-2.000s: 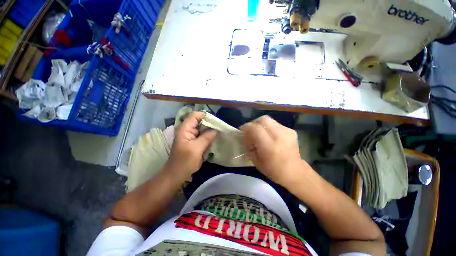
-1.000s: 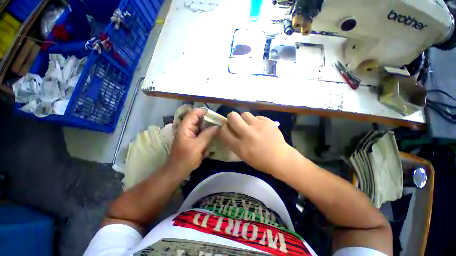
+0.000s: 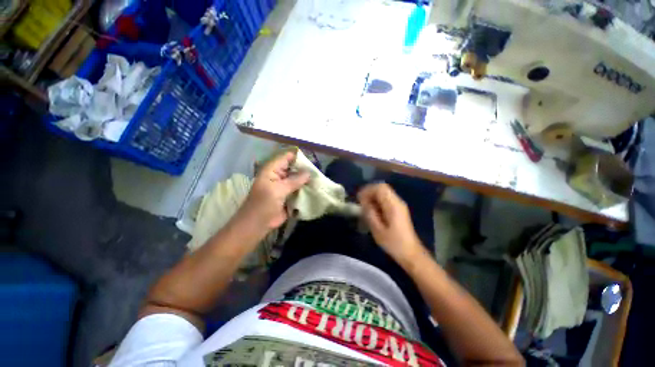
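Observation:
A khaki cloth piece [image 3: 316, 193] is stretched between my hands over my dark-clothed lap, just below the table edge. My left hand [image 3: 276, 188] pinches its upper left edge between thumb and fingers. My right hand [image 3: 382, 212] is closed at the cloth's right end and slightly blurred; the cloth's narrow end reaches its fingers. Whether a tool is in my right hand cannot be told. A loose pile of khaki pieces [image 3: 219, 204] lies by my left forearm.
The white wood-edged table [image 3: 309, 93] holds a sewing machine [image 3: 574, 79], red-handled snips [image 3: 528, 141] and a metal tin [image 3: 602, 175]. A blue crate [image 3: 161, 129] with whitish cloth stands left. A khaki stack [image 3: 556, 279] sits at the orange-brown-rimmed tray [image 3: 610, 269] on the right.
My right hand has moved right and down, away from my left hand, and more of the cloth shows between them. The camera view has shifted and tilted slightly.

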